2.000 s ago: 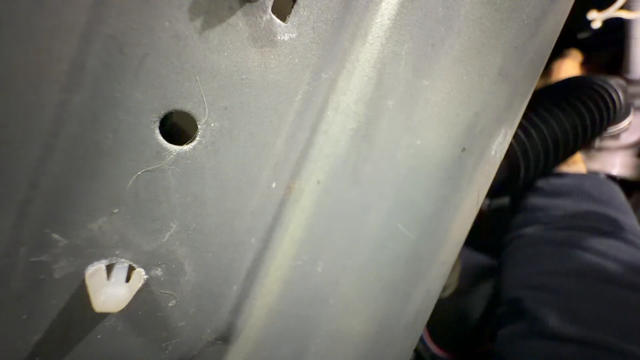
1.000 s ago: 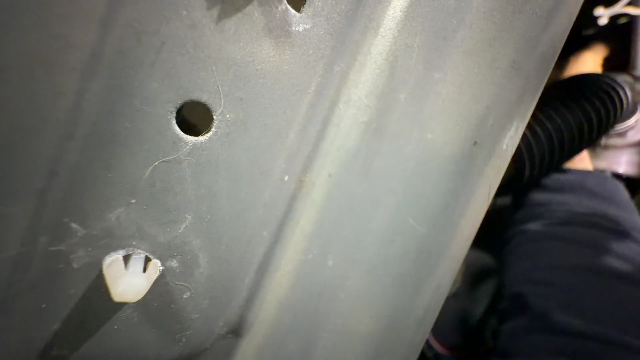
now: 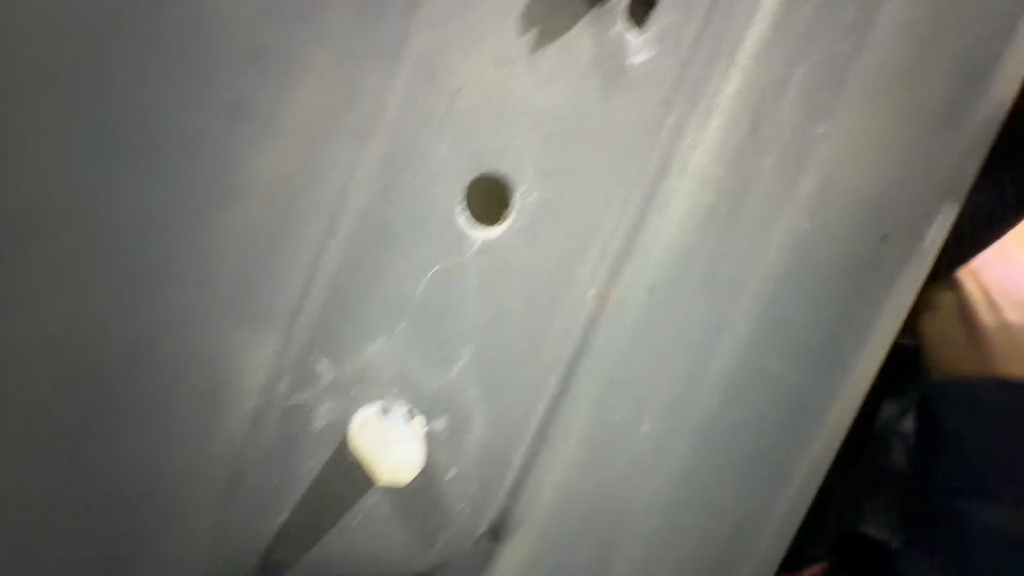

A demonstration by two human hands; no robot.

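A grey-green painted sheet-metal panel (image 3: 720,360) fills most of the head view. Near its middle is a round hole (image 3: 488,200), with a pale plastic clip (image 3: 390,448) protruding lower left and casting a long shadow. Past the panel's right edge, part of my right hand (image 3: 980,320) and wrist shows, blurred, above a dark sleeve (image 3: 972,472). The fingers are hidden or out of frame, so whatever they touch or hold cannot be seen. My left hand is not in view.
Another hole (image 3: 640,10) is cut off by the top edge. A raised ridge runs diagonally along the panel. Beyond the slanted right edge lies a dark recess, where a black hose (image 3: 992,192) is barely visible above my wrist.
The view has shifted over the panel, so the hole and clip sit farther right. More bare skin of my right hand and wrist shows beyond the edge; the hose is now mostly out of frame.
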